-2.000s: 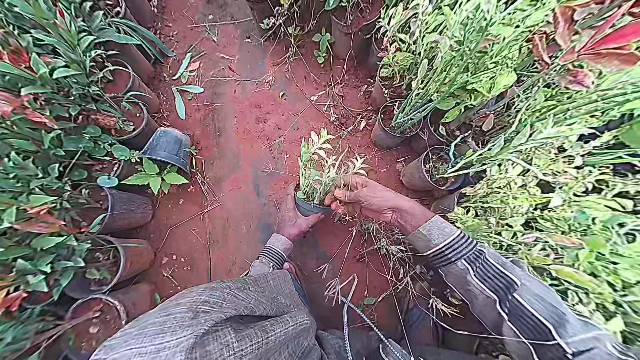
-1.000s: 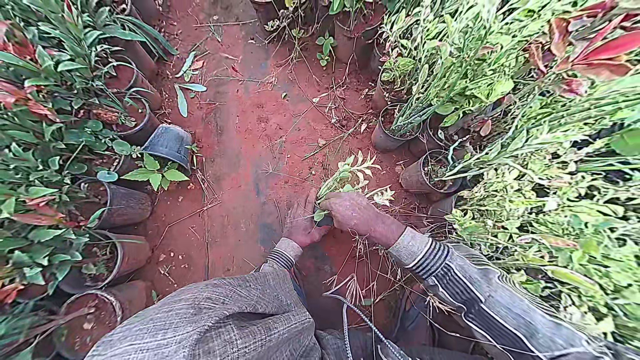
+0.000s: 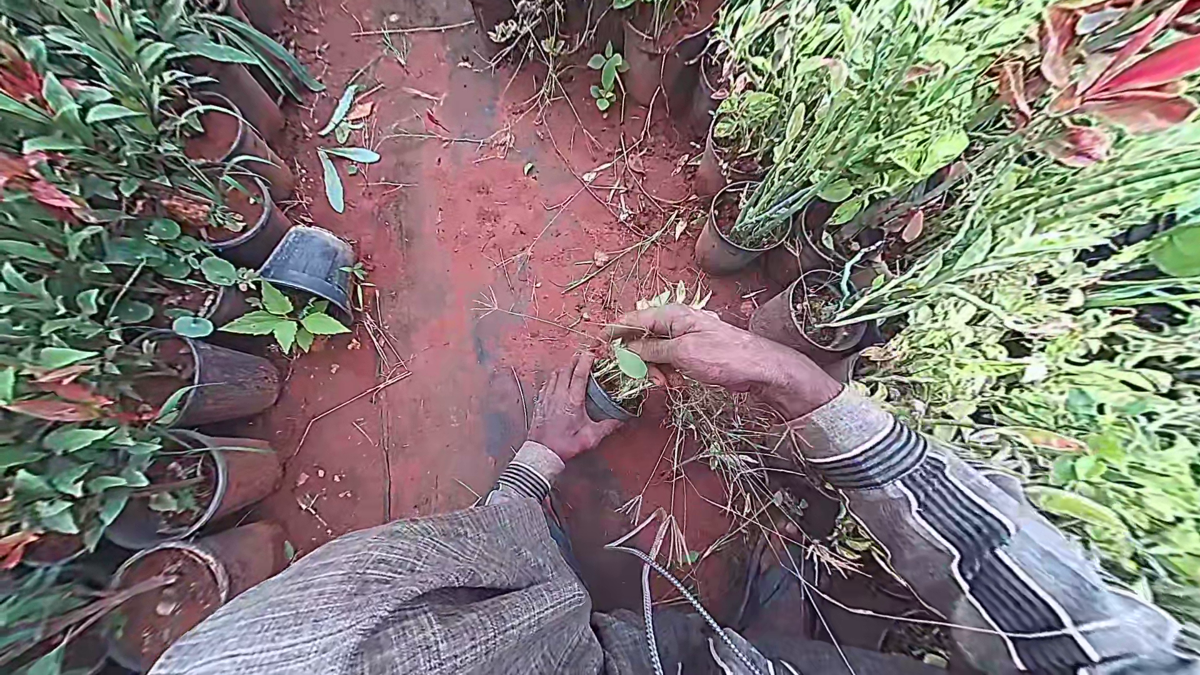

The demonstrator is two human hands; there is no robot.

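Near the middle of the view, my left hand (image 3: 566, 409) grips the side of a small dark plastic pot (image 3: 605, 405). A leafy plant (image 3: 630, 364) grows in that pot, tilted toward my right side. Over the plant is my right hand (image 3: 717, 354), its thumb and fingertips pinched together on a thin stem with a spindly grass seed head (image 3: 492, 307) pointing left. Pale variegated leaves (image 3: 677, 296) show just beyond the right hand's fingers, and the palm hides part of the plant. A heap of pulled grass and weeds (image 3: 727, 436) lies below the right hand.
Rows of potted plants line the left, with an overturned black pot (image 3: 309, 265) at their edge. On the right, a pot of long-stemmed plants (image 3: 731, 234) and another pot (image 3: 811, 314) border dense foliage. Red soil covers the ground sheet (image 3: 431, 281). A cord (image 3: 689, 595) hangs near my lap.
The pot has tilted, so its rim and the plant's base now show. My right hand has moved from close against my left hand to a little right, now with a thin grass stem at its fingertips.
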